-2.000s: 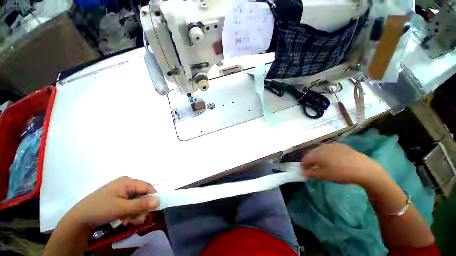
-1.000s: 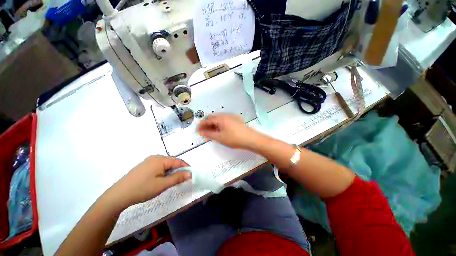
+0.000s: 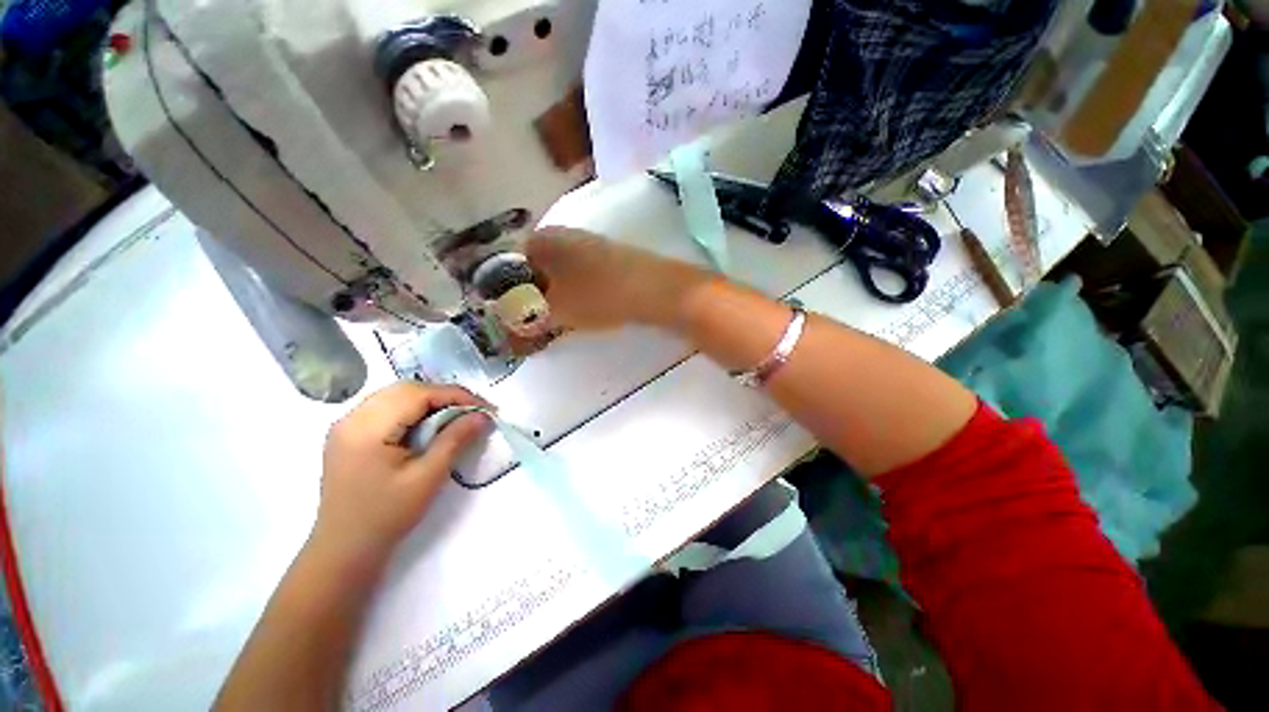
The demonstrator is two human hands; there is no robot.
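A pale blue fabric strip (image 3: 564, 498) runs from my left hand (image 3: 394, 466) across the printed ruler marks, over the table's front edge and onto my lap. My left hand is closed on the strip near the needle area. My right hand (image 3: 592, 282) is beside the needle area of the off-white sewing machine (image 3: 327, 125), behind the thread knob (image 3: 522, 309). It is blurred and its fingertips are partly hidden, so I cannot tell if it holds anything. A bit of pale fabric (image 3: 457, 356) lies by the presser foot.
Black-handled scissors (image 3: 891, 248), a brown-handled tool (image 3: 985, 264) and another pale strip (image 3: 700, 209) lie to the right. A handwritten note (image 3: 689, 84) and plaid cloth (image 3: 891, 98) hang on the machine. Teal fabric (image 3: 1092, 431) is heaped right of the table. A red basket edge (image 3: 25, 612) shows at left.
The view has moved closer to the machine. My right hand let go of the strip's other end and moved up to the needle area. My left hand brought the strip from the front edge toward the needle.
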